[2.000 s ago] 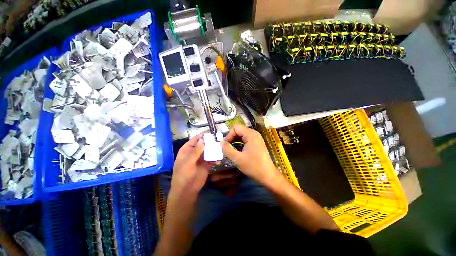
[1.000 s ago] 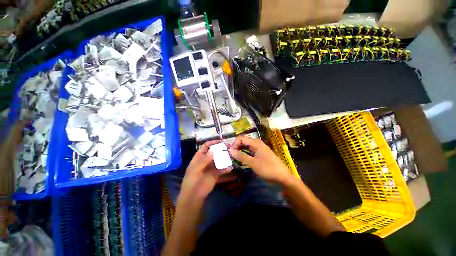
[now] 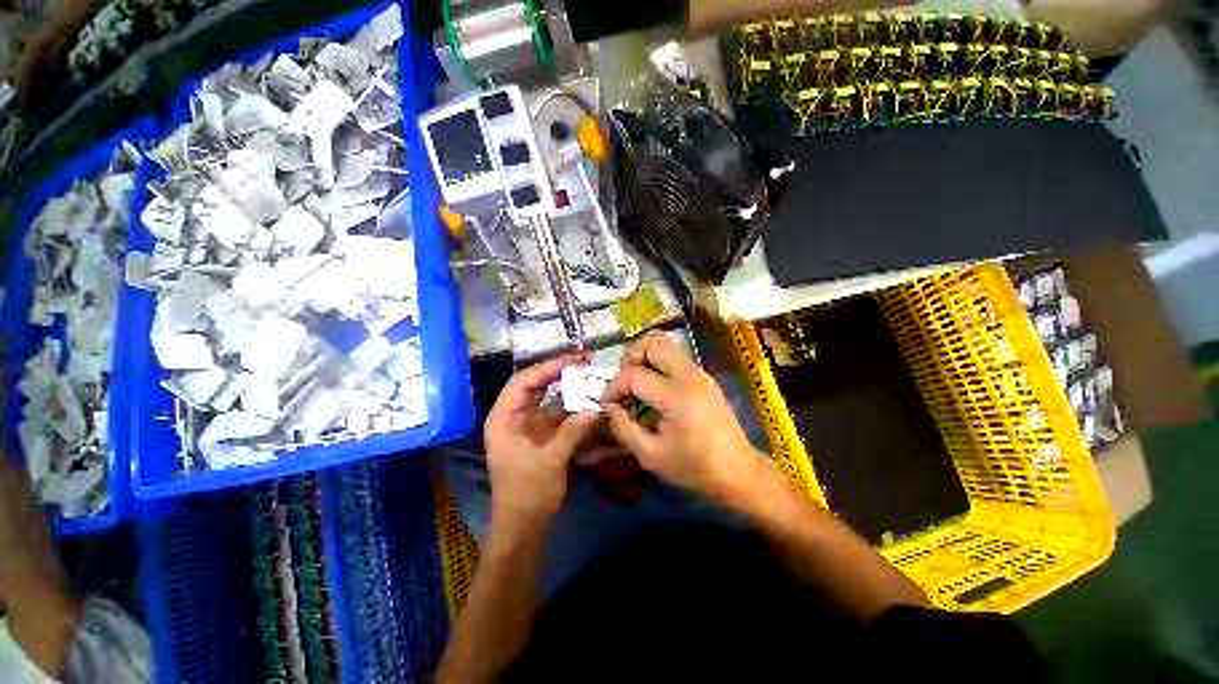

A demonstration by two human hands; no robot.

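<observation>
My left hand holds a small white plastic housing by its left side, just below the soldering iron tip. My right hand is at the housing's right side, with its fingers closed on a small circuit board that is mostly hidden in the hand. The slim metal soldering iron points down from the white soldering machine towards the housing. Whether its tip touches the work cannot be told.
Blue trays heaped with white housings stand on the left. A black fan and a yellow sponge are beside the machine. A black mat with rows of boards and a yellow crate are on the right. Another person's arm shows lower left.
The housing is turned in my hands and shows a smaller face than before. My fingers have shifted around it, and the circuit board shows more at my right hand. The camera view has also shifted.
</observation>
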